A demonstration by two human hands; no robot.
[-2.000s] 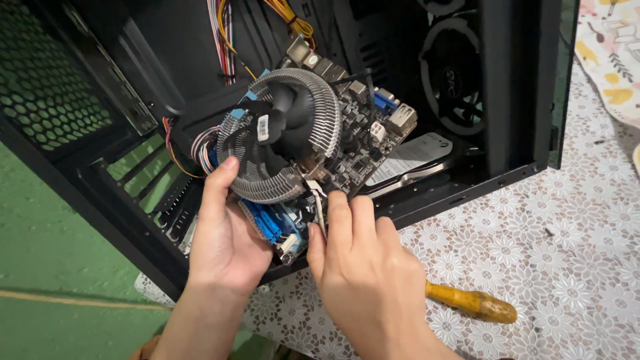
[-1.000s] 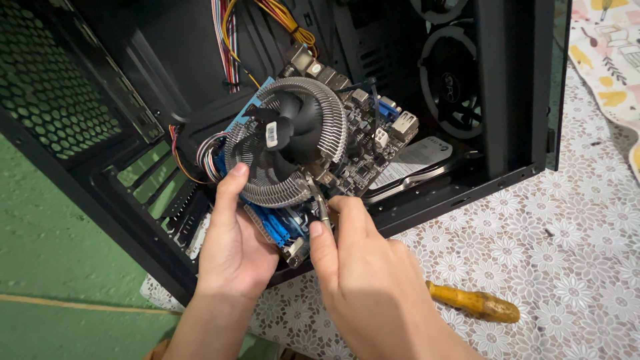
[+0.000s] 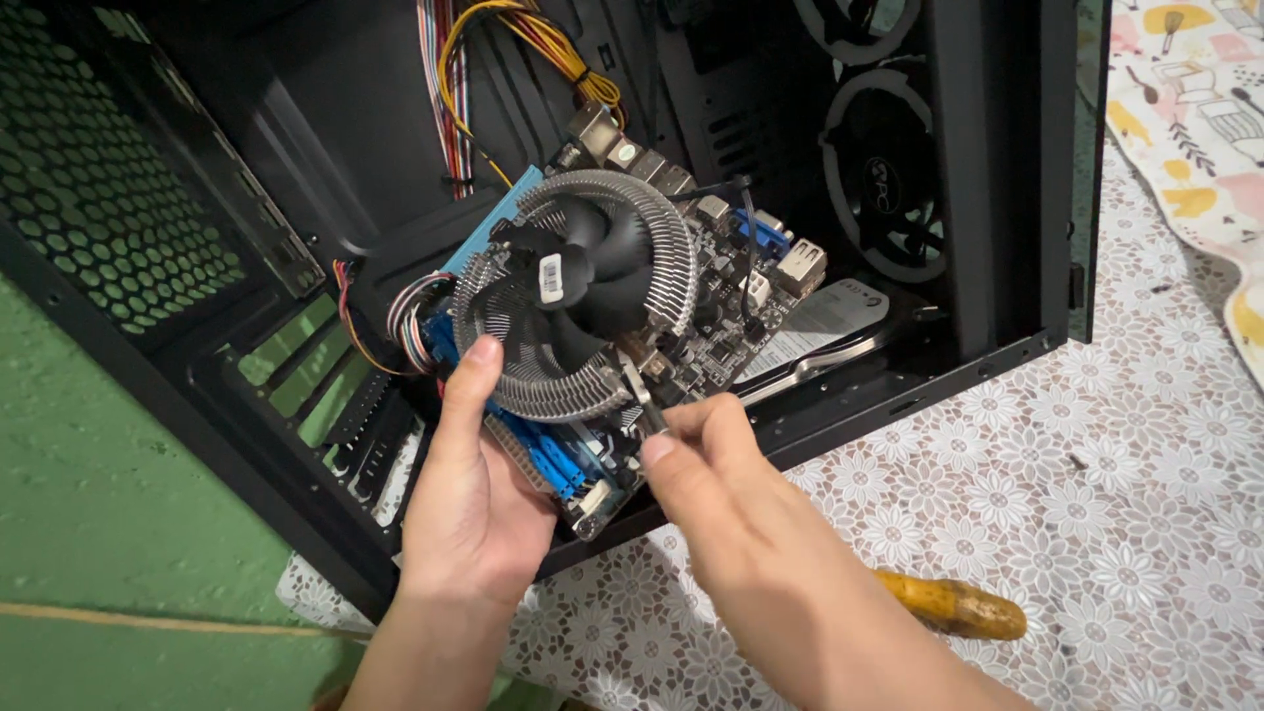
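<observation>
My left hand (image 3: 474,484) grips the lower left edge of a computer motherboard (image 3: 721,341), its thumb against the fins of a round CPU cooler (image 3: 671,247) with a black fan (image 3: 583,267). The board is tilted in the opening of a black computer case. My right hand (image 3: 731,494) pinches a slim metal tool (image 3: 642,395), perhaps tweezers or pliers; its tip is at the cooler's lower right edge. Blue memory slots (image 3: 553,459) show beside my left palm. My right fingers hide part of the tool.
The case frame (image 3: 889,400) surrounds the board. Behind it lie a hard drive (image 3: 820,326), a case fan (image 3: 884,178) and bundled yellow cables (image 3: 553,49). A yellow-handled tool (image 3: 953,604) lies on the lace-patterned tablecloth (image 3: 1116,513), partly behind my right forearm. A green wall (image 3: 99,474) stands at left.
My right fingers have shifted slightly on the metal tool, which shows more plainly now. My left hand keeps its hold on the board.
</observation>
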